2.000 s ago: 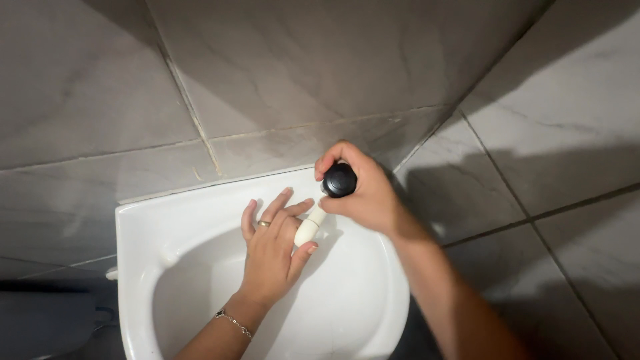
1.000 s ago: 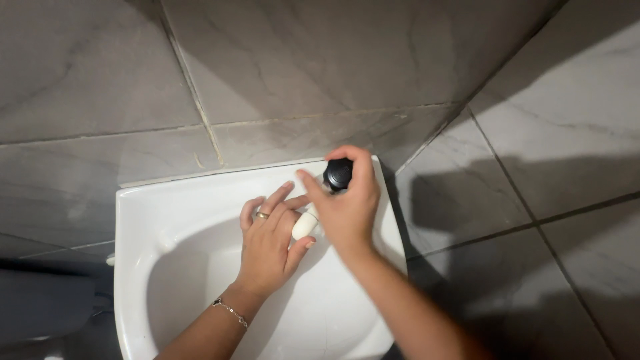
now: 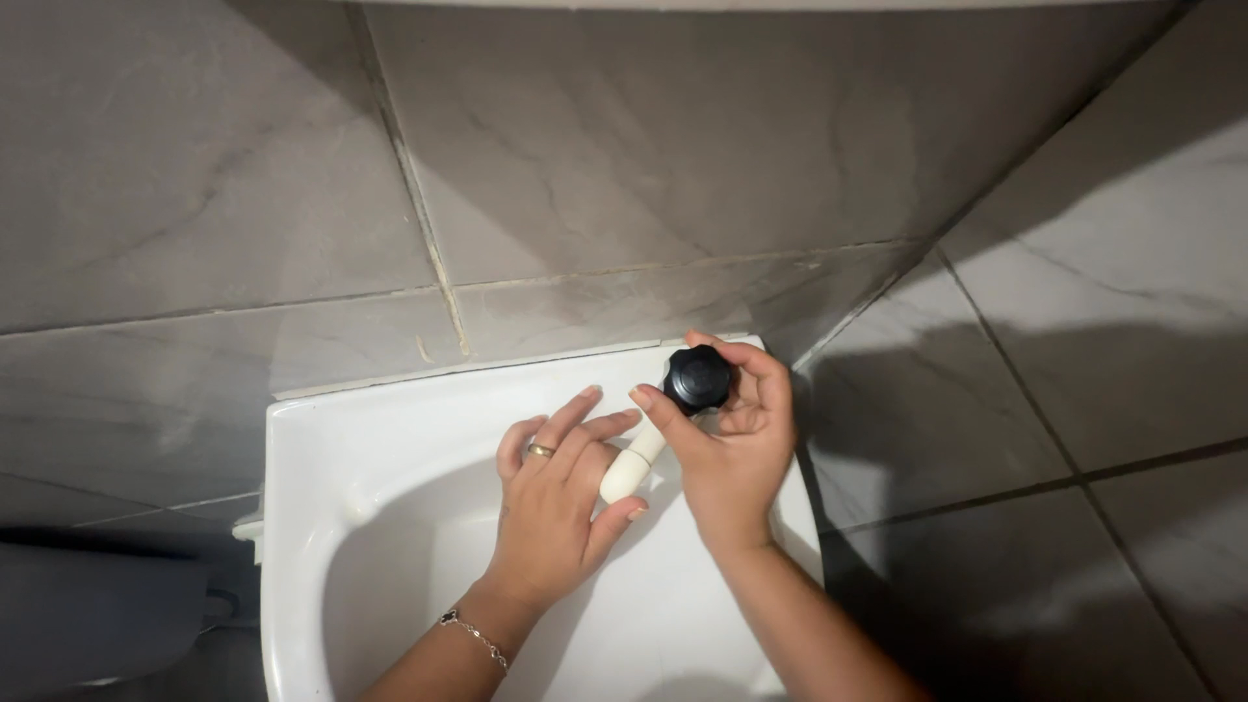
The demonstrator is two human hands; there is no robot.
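A cream plastic faucet spout (image 3: 626, 474) with a round black knob (image 3: 699, 379) on top stands at the back right of a white ceramic washbasin (image 3: 336, 429). My left hand (image 3: 561, 492), with a ring and a chain bracelet, is spread beside the spout over the bowl; its thumb and fingers lie around the spout's tip, apart from one another. On the knob's right side, my right hand (image 3: 739, 448) curls its fingers around it, the thumb at the lower left. The fingers' contact with the far side of the knob is partly hidden.
Grey marbled wall tiles (image 3: 634, 156) rise directly behind the basin. To the right are more grey tiles (image 3: 975, 409) with dark shadows on them. A dark grey object (image 3: 97, 614) stands at the lower left, and a pale edge (image 3: 682, 5) crosses the top.
My right hand has shifted its hold around the black knob, its thumb now at the knob's lower left. My left hand has stayed beside the spout.
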